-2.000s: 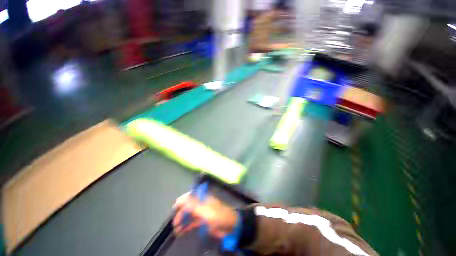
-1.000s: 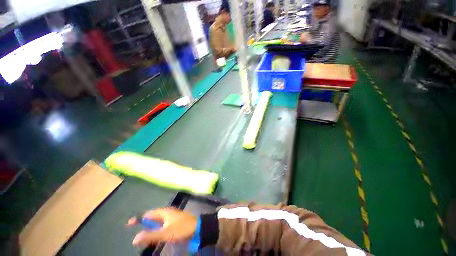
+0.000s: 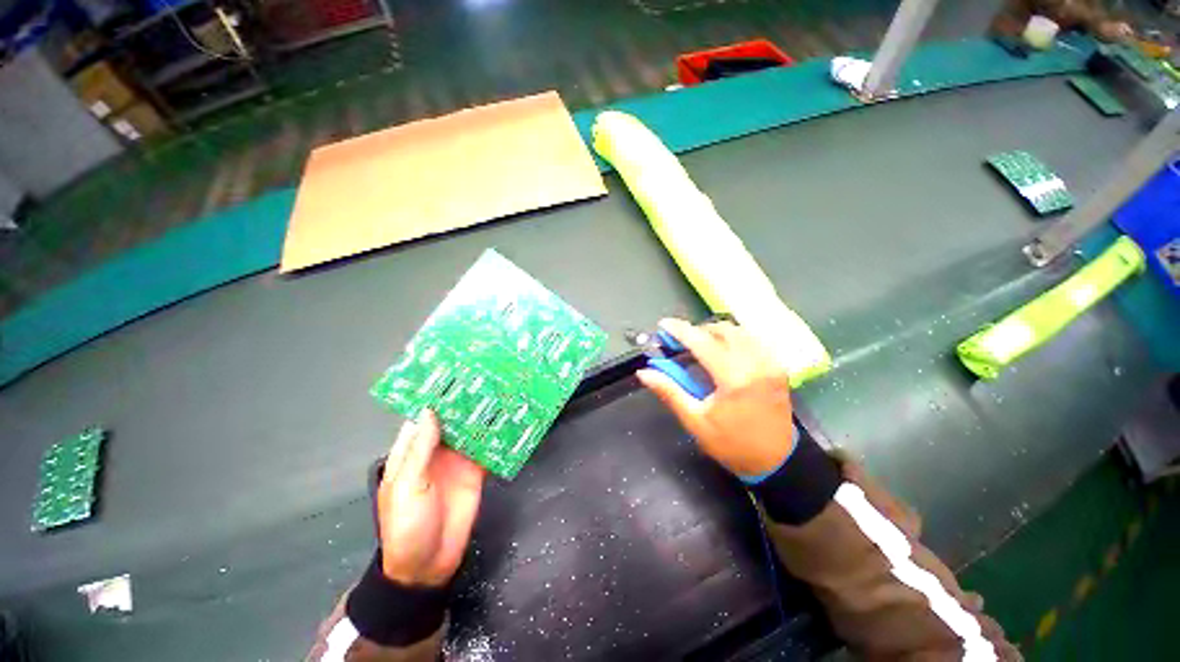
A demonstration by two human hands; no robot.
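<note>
A green circuit board with pale markings is held tilted above the far left part of the black tray. My left hand grips its near lower edge. My right hand holds small cutters with blue handles; their dark tips point left and are close to the board's right corner, apart from it. Tiny silvery clippings lie in the tray's near left part, with specks scattered across it.
Beyond the tray are a tan cardboard sheet and a long yellow-green roll. A shorter roll, a metal post and a blue crate stand right. Loose boards and a white scrap lie on the belt.
The view has swung left and down over the tray. My left hand and the circuit board have come into view. My right hand now holds the cutters near the board.
</note>
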